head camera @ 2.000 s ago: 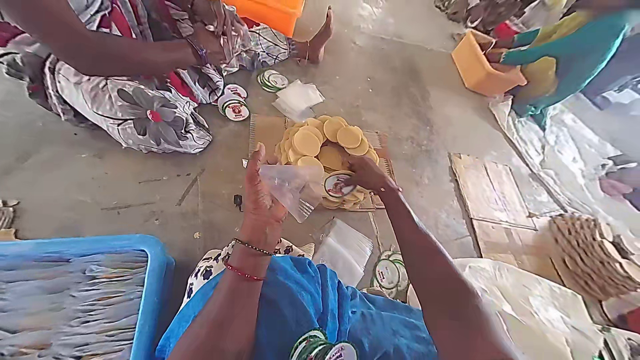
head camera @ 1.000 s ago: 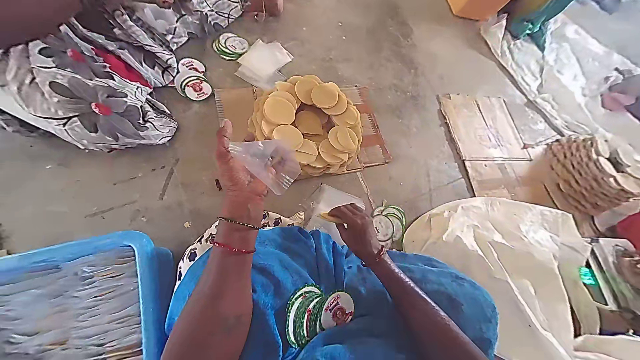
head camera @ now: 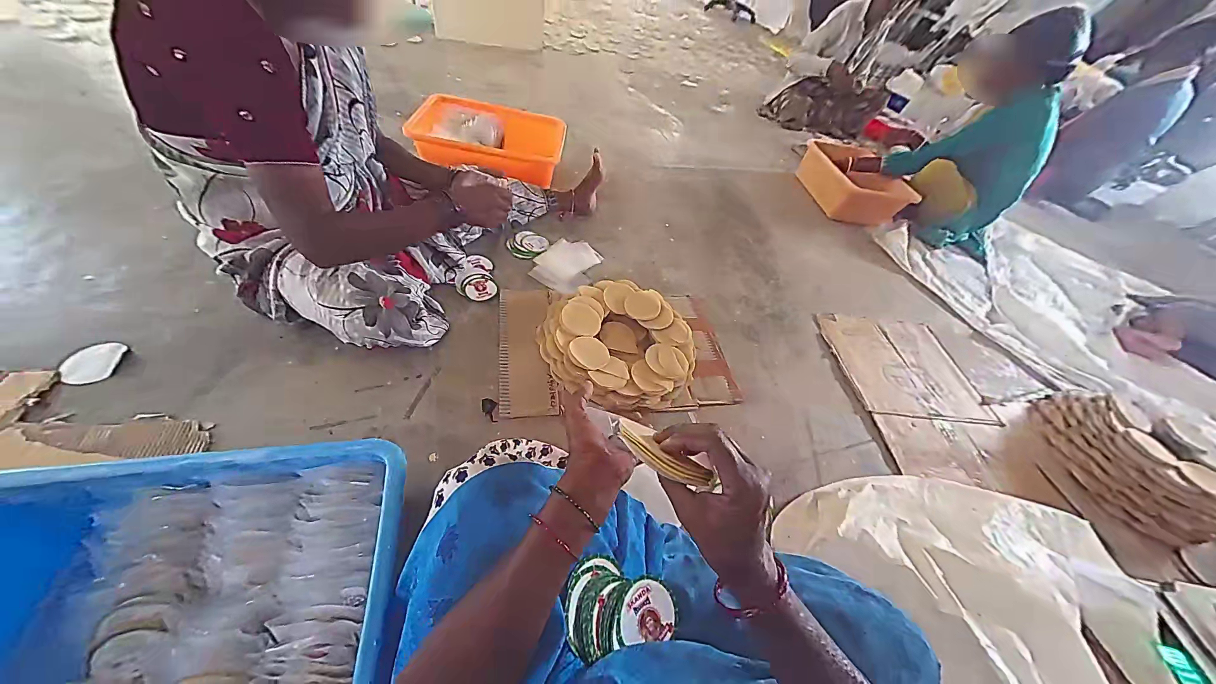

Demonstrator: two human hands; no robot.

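My right hand [head camera: 727, 503] grips a small stack of thin tan discs [head camera: 665, 459], tilted between my two hands. At its left end, my left hand [head camera: 597, 446] holds the mouth of a clear plastic bag [head camera: 608, 418] around the discs; how far they sit inside cannot be told. Just beyond my hands, a ring-shaped pile of tan discs [head camera: 589, 353] lies on a flat cardboard sheet [head camera: 527, 356]. Round printed labels with green edges [head camera: 648, 613] rest on the blue cloth over my lap.
On the left stands a blue crate [head camera: 389, 532] with rows of filled bags. A co-worker sits beyond it, near an orange tub [head camera: 541, 142], labels and clear bags [head camera: 565, 261]. Right are cardboard sheets [head camera: 912, 370], a white sack [head camera: 912, 560] and stacked brown discs [head camera: 1121, 475].
My right hand has come up from beside my lap to my left hand, and the stack of discs now meets the bag. The view has tilted up.
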